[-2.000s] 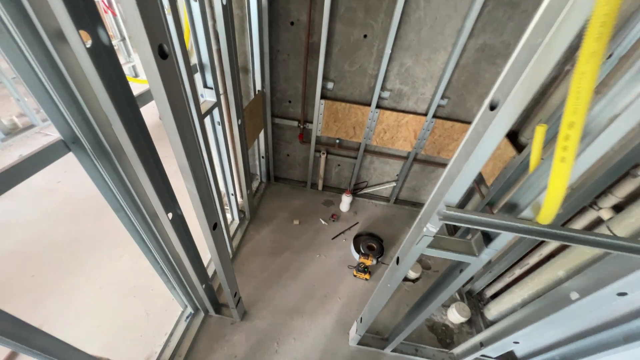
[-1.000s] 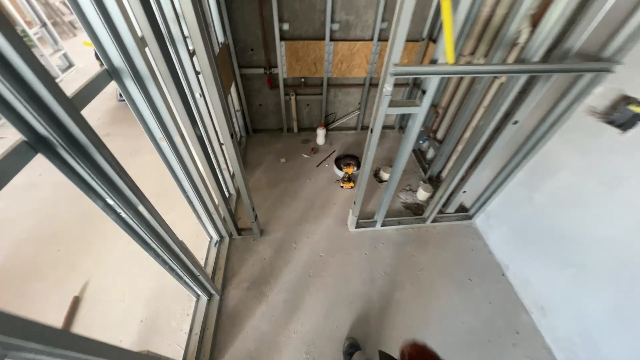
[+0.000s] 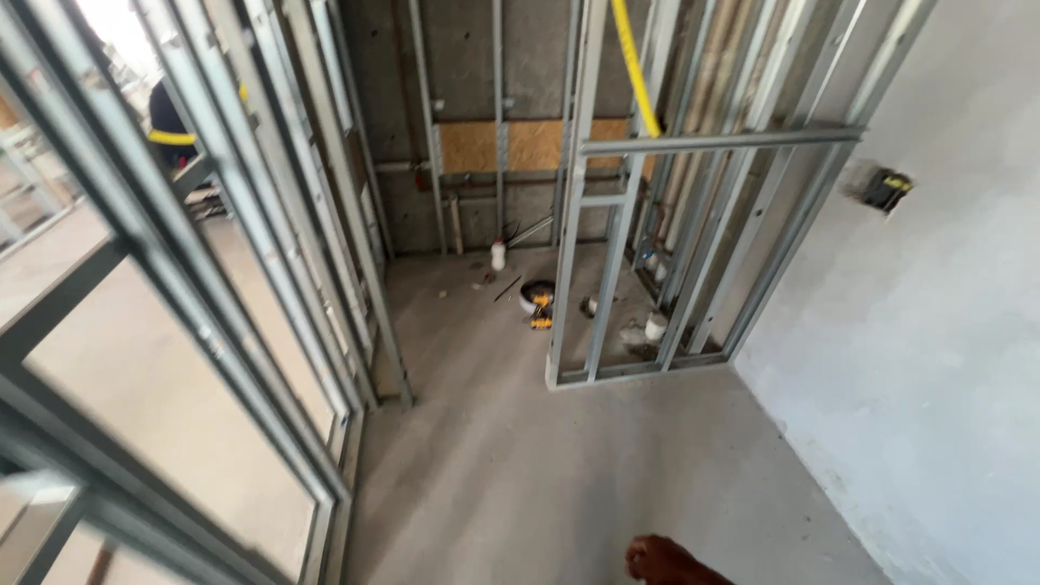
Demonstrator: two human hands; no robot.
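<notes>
My right hand (image 3: 662, 561) shows at the bottom edge, its fingers curled, with nothing visible in it; it is over bare concrete floor and touches nothing. My left hand is out of view. Farther off on the floor, a yellow and black cordless power tool (image 3: 542, 313) lies against a round black and white container or coil (image 3: 532, 291). Behind them stand a white plastic bottle with a red top (image 3: 498, 254) and, nearer, a thin dark rod (image 3: 508, 288). A yellow strip or hose (image 3: 636, 65) hangs at the top, above a horizontal metal track (image 3: 723, 142).
Metal stud framing (image 3: 236, 203) runs along the left, and a low framed partition (image 3: 597, 284) stands right of centre. White pipe stubs (image 3: 656, 325) rise inside it. A plastered wall (image 3: 918, 325) with an electrical box (image 3: 886, 188) bounds the right. A person (image 3: 172, 122) is partly visible beyond the left studs.
The view has swung right since two seconds ago, bringing in the plastered wall. My right hand, blurred at the bottom edge one second ago, now shows more clearly; the shoe seen then is out of view.
</notes>
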